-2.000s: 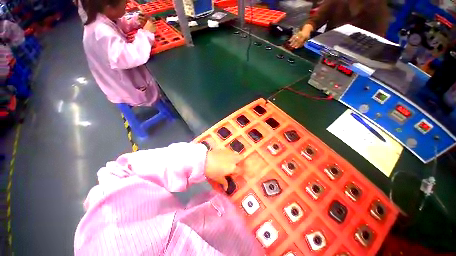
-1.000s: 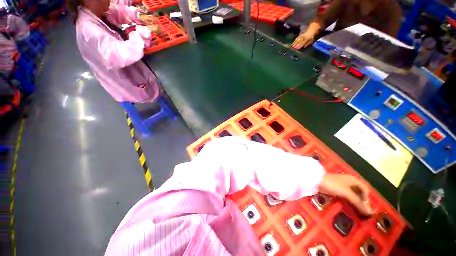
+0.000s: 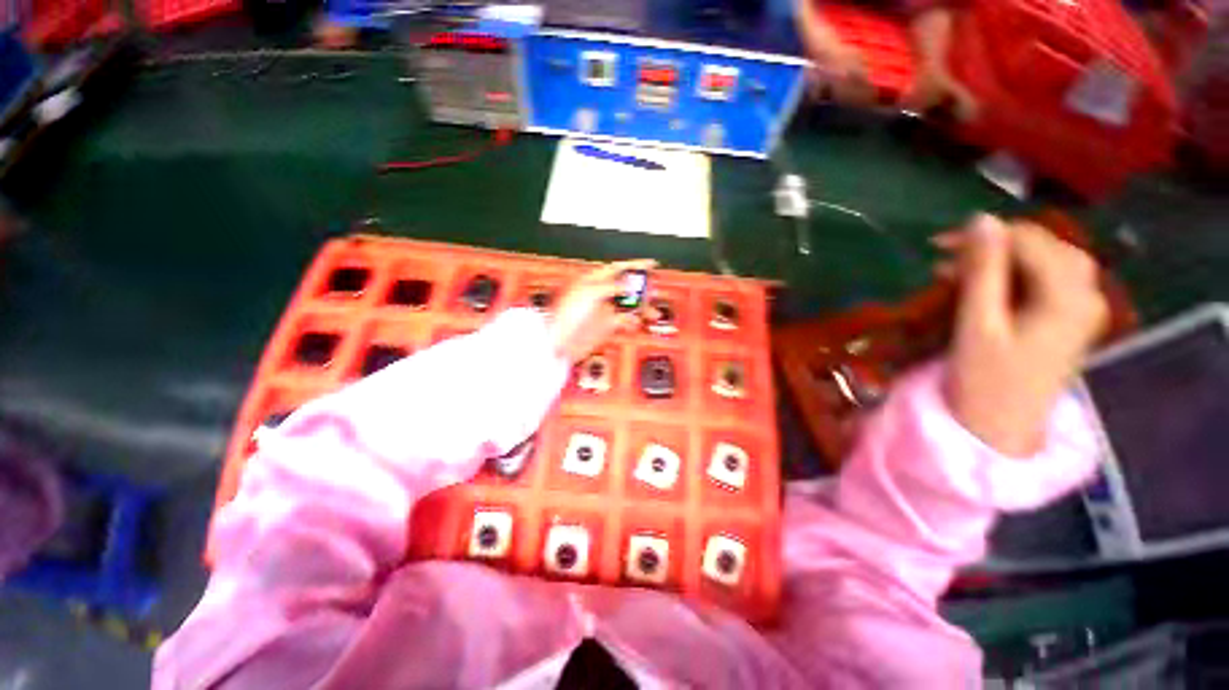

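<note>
My left hand (image 3: 589,313) is over the back row of the red-orange parts tray (image 3: 775,445), fingers pinching a small unit (image 3: 631,287) with a bright spot on its dark face. Pale-backed square units (image 3: 584,453) with dark round centres fill the right and front pockets. Dark-faced units (image 3: 317,349) lie at the left. My right hand (image 3: 1024,317) is curled in a blurred fist over the right side of the orange-brown fixture (image 3: 863,357); whether it grips a handle is hidden. My left sleeve covers part of the tray.
The blue controller box (image 3: 660,88) and grey power supply (image 3: 465,84) stand behind the tray. A paper sheet (image 3: 627,196) with a blue pen lies before them. A whitish connector (image 3: 791,197) is near the fixture. A white-framed dark screen (image 3: 1173,418) is far right. Another person's hand (image 3: 943,88) is at the back.
The view has swung right, bringing the fixture and my right hand into sight. My left hand has gone from the tray's left pockets to its back right and now shows a unit in its fingers.
</note>
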